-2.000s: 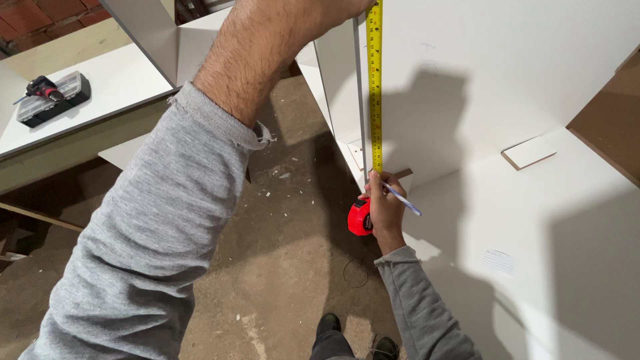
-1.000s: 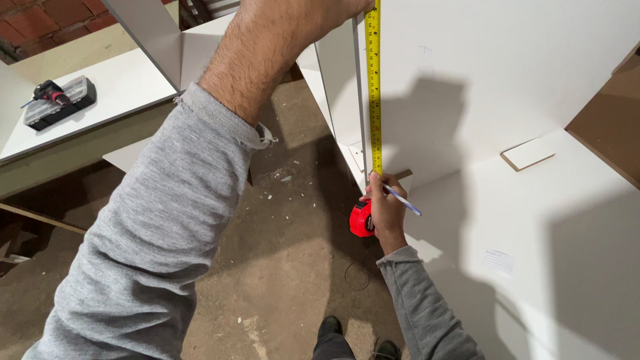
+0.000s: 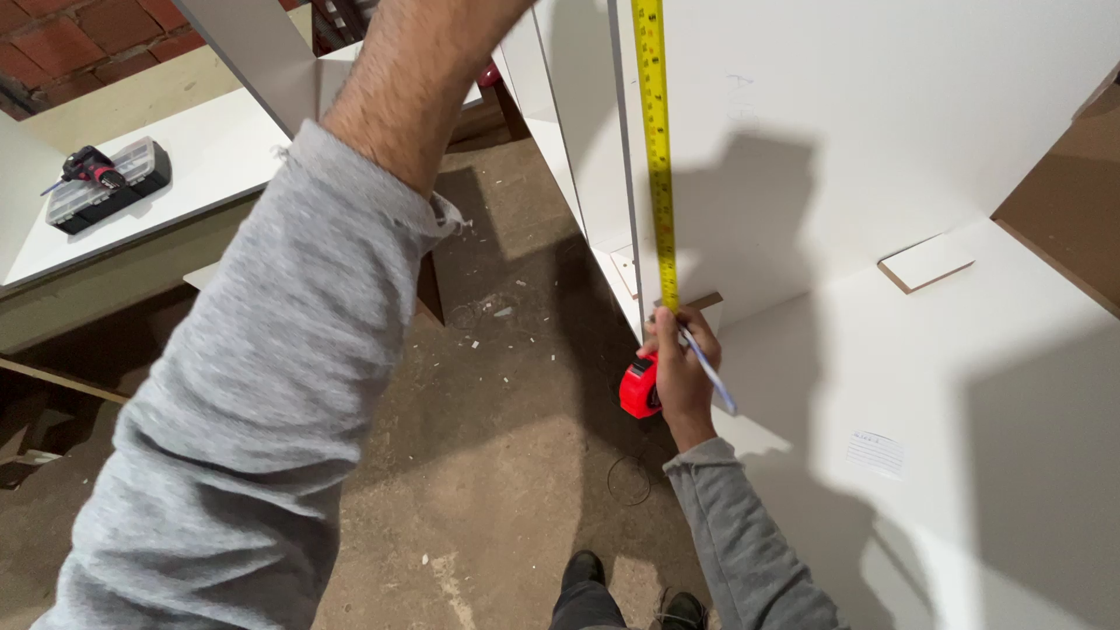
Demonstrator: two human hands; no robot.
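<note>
A yellow tape measure blade runs up along the front edge of a white panel. Near the panel's lower end, my right hand grips the blade, with a pen between its fingers. The red tape measure case hangs just below and left of that hand. My left arm reaches up across the view; its hand lies past the top edge, with only the wrist and forearm showing.
A cordless drill rests on a clear-lidded organizer case on a white board at the left. A small white board piece and a paper with writing lie on the white panel at right. Small debris and a thin loop dot the floor.
My left hand, partly visible at the top edge before, is now out of view. My right hand stays at the lower part of the blade.
</note>
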